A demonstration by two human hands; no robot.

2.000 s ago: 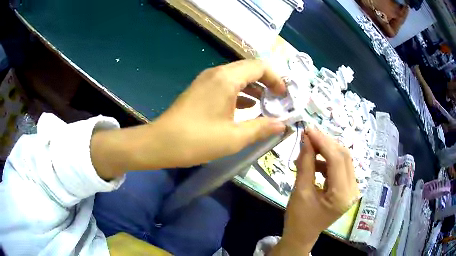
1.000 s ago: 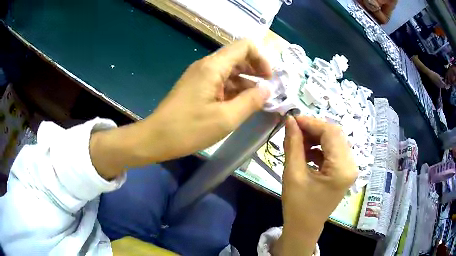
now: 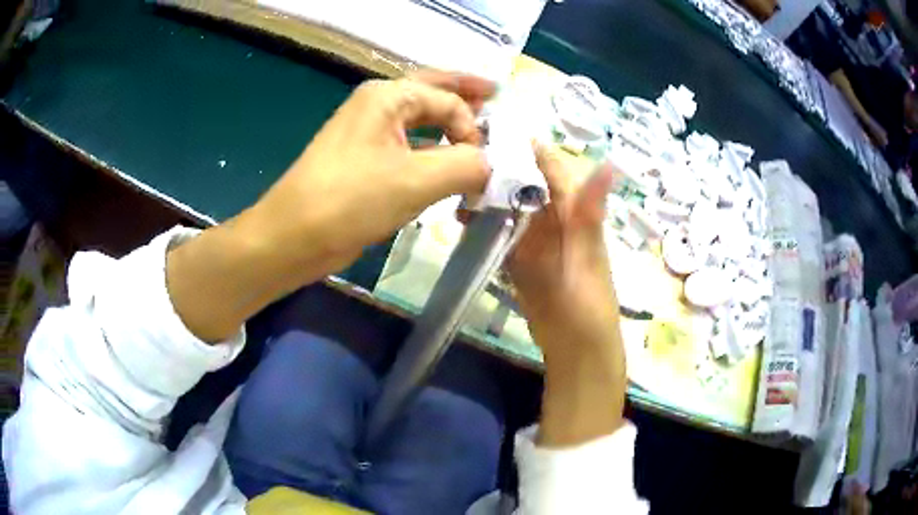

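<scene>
A long grey lamp housing point(image 3: 438, 317) stands tilted between my knees, its upper end in front of the bench. A white end cap point(image 3: 513, 171) with a round dark hole sits at that upper end. My left hand point(image 3: 388, 166) pinches the cap's left side between thumb and fingers. My right hand point(image 3: 569, 256) is behind and to the right of the housing's top, around its upper end, partly blurred. A thin dark wire shows near the hole; where it ends is not clear.
Loose white end pieces point(image 3: 695, 216) lie heaped on a yellow-green sheet point(image 3: 669, 357) at right. Newspaper-wrapped bundles point(image 3: 793, 292) stand at the right. A white slab with a brown edge point(image 3: 332, 45) bears long strips on the dark green bench point(image 3: 131, 111). Another person's arm point(image 3: 856, 106) shows far right.
My right hand has left the wire and moved left, behind the housing's top. The cap and my left hand have shifted left, and the housing stands steeper. The view has shifted.
</scene>
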